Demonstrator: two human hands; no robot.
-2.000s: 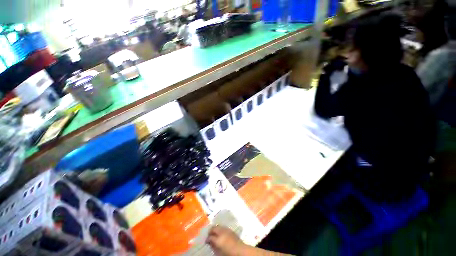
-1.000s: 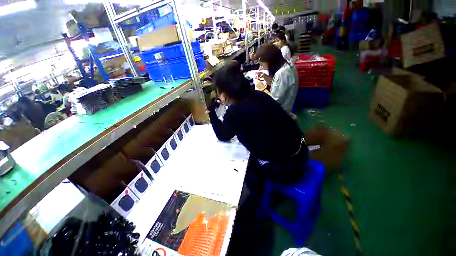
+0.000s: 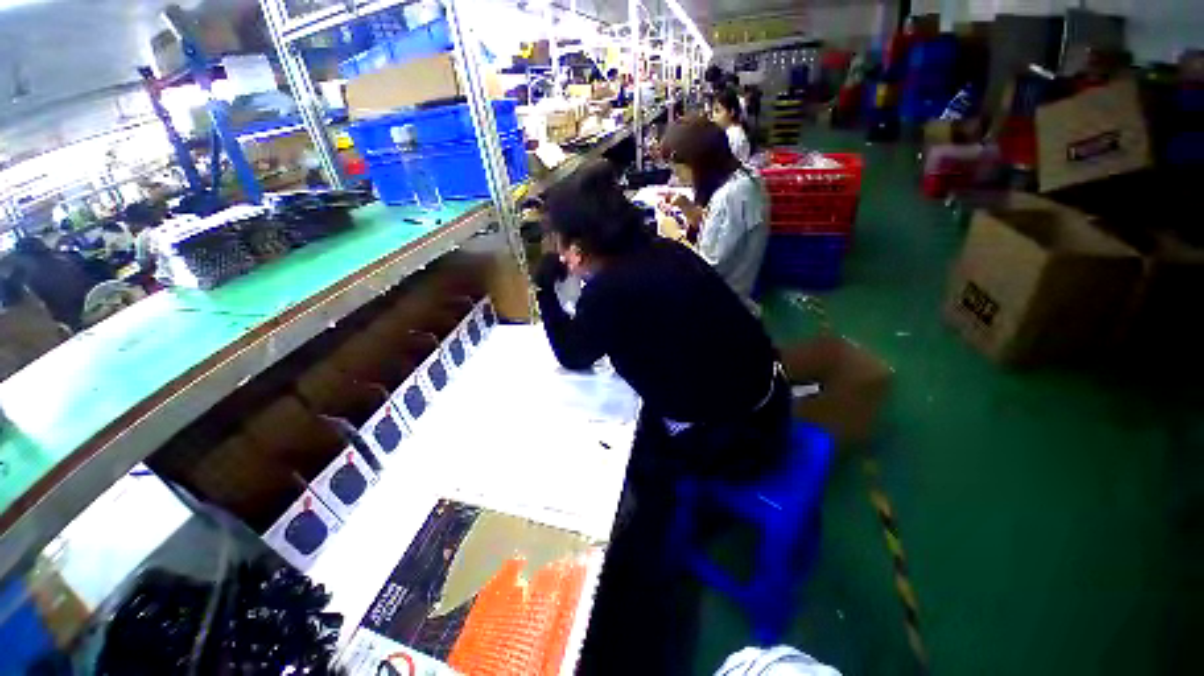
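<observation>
Neither of my hands is in view. The printed orange and black sheet (image 3: 508, 621) lies on the white bench (image 3: 528, 456) in front of me, cut off by the lower edge. A heap of glossy black cables (image 3: 271, 621) is at the lower left. A row of white boxes with dark pictures (image 3: 349, 478) stands along the bench under the shelf, with brown flaps up behind them.
The green-topped shelf (image 3: 198, 317) runs along the left, with a blue bin (image 3: 442, 152) on it. A co-worker in black (image 3: 667, 330) sits on a blue stool (image 3: 759, 508) to the right. Large cartons (image 3: 1043, 284) and red crates (image 3: 808, 196) stand on the green floor.
My view has swung right from the cable heap and the stacked boxes toward the co-worker and the floor. The hand seen earlier on the sheet is out of the picture.
</observation>
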